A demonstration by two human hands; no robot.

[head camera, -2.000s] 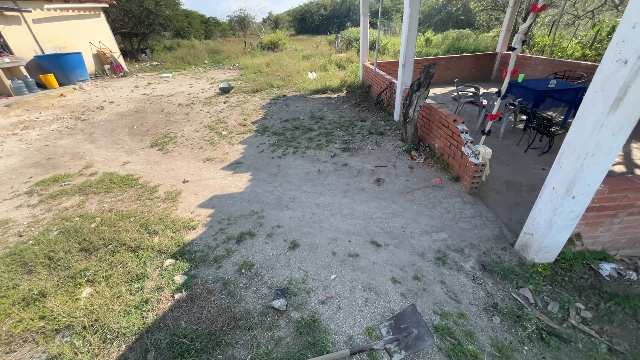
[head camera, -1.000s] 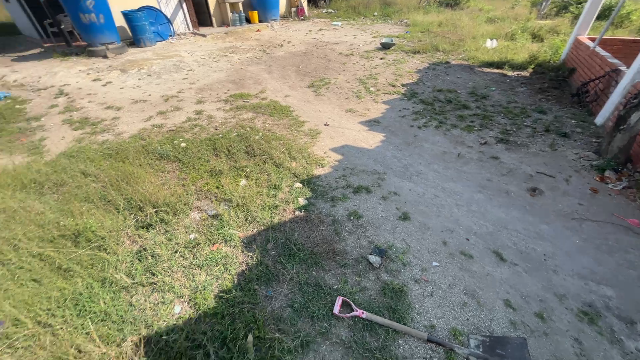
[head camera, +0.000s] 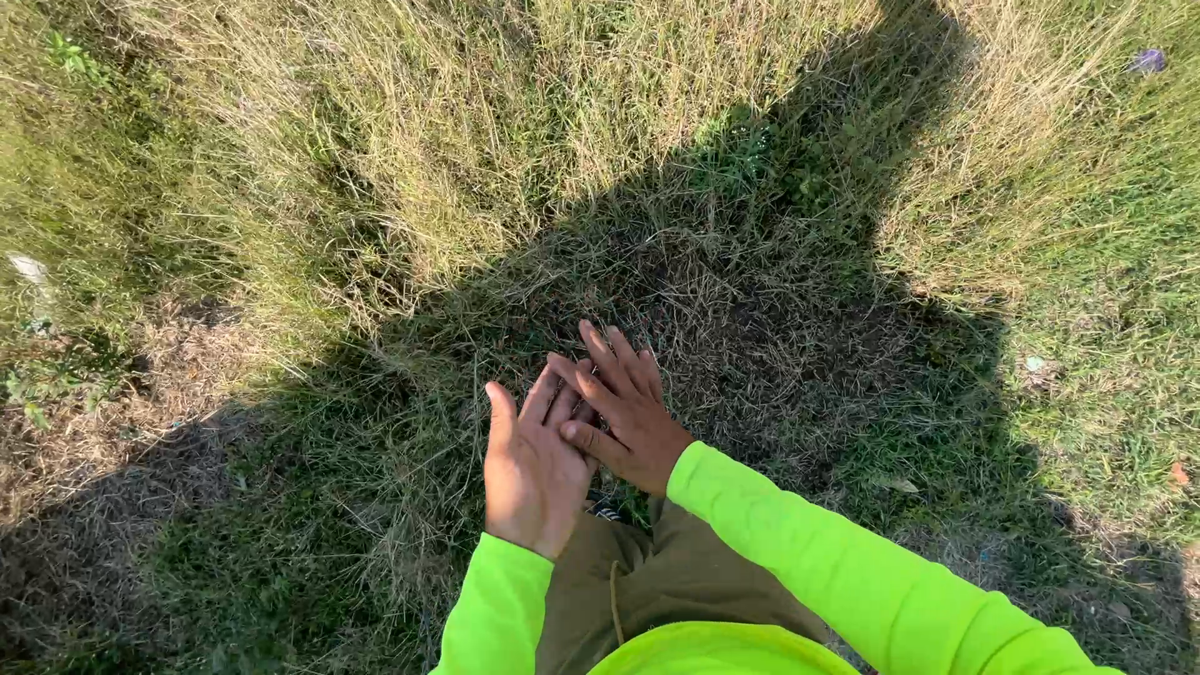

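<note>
My left hand [head camera: 539, 469] is palm up near the lower middle of the view, thumb apart, with nothing in it. My right hand [head camera: 630, 422] lies palm down across the left hand's fingers, its own fingers spread and touching them. No object shows in either hand. Bright yellow-green sleeves cover both arms. Below the hands are my brown trousers [head camera: 694, 572] with a hanging drawstring, and part of a dark shoe [head camera: 607, 509] shows between grass and trouser leg.
Tall dry grass [head camera: 450, 112] stands ahead, with shorter shaded grass around my feet. A purple item [head camera: 1147, 61] lies at the upper right and a whitish piece [head camera: 28, 269] at the far left. Shadows cross the ground.
The view has swung down to grass at my feet; the shovel, brick wall and blue containers are out of frame. Both my hands have come into view, touching each other.
</note>
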